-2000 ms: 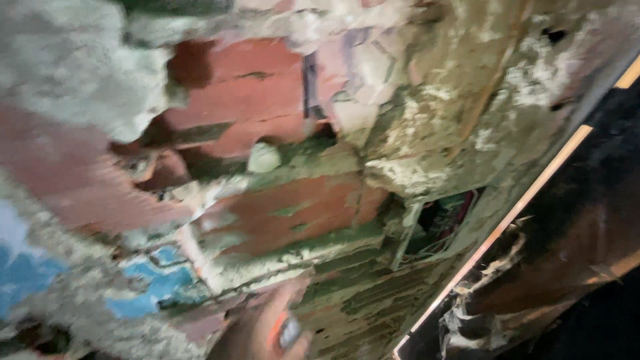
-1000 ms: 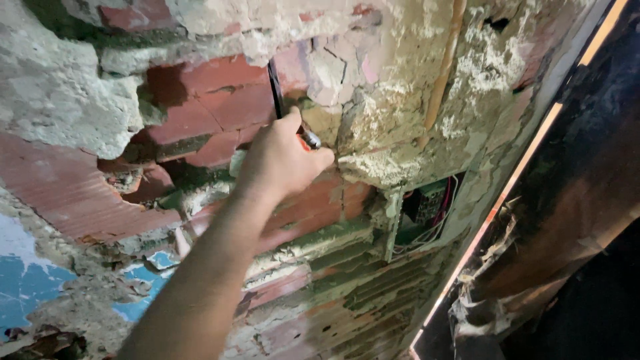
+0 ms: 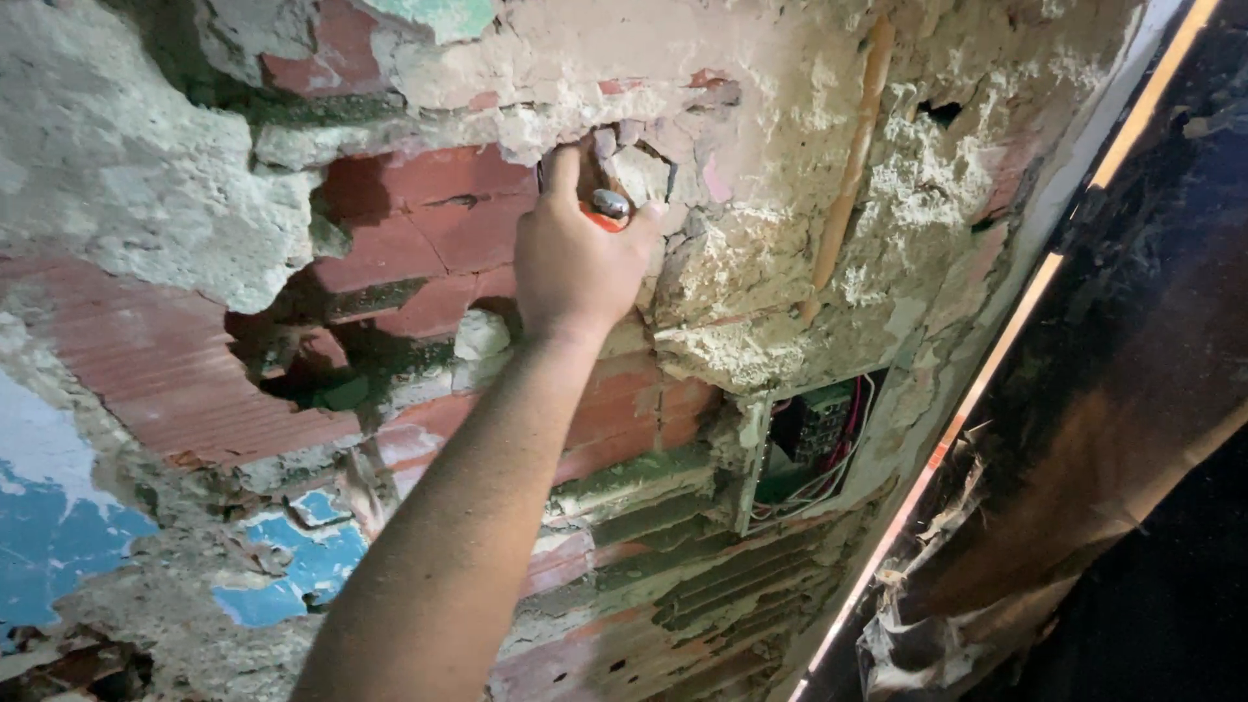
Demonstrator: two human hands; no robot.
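My left hand (image 3: 585, 253) reaches up from the bottom and is closed around a hand tool with an orange part and a rounded metal end (image 3: 610, 203). The metal end shows between index finger and thumb; the rest of the tool is hidden, so its kind cannot be told. The index finger lies at the broken plaster edge above exposed red hollow bricks (image 3: 458, 210). Beside the thumb is a cracked, loose-looking piece of plaster (image 3: 643, 175). My right hand is out of view.
An open electrical box (image 3: 819, 444) with wires sits in the wall, lower right of the hand. An orange-brown conduit (image 3: 853, 156) runs above it. A deep hole (image 3: 292, 356) breaks the brickwork at left. Blue painted plaster (image 3: 58, 546) remains lower left. Torn sheeting (image 3: 936, 604) hangs at right.
My left hand, low and blurred at first, has risen to the broken plaster with the tool in it. The index finger now points up at the plaster edge.
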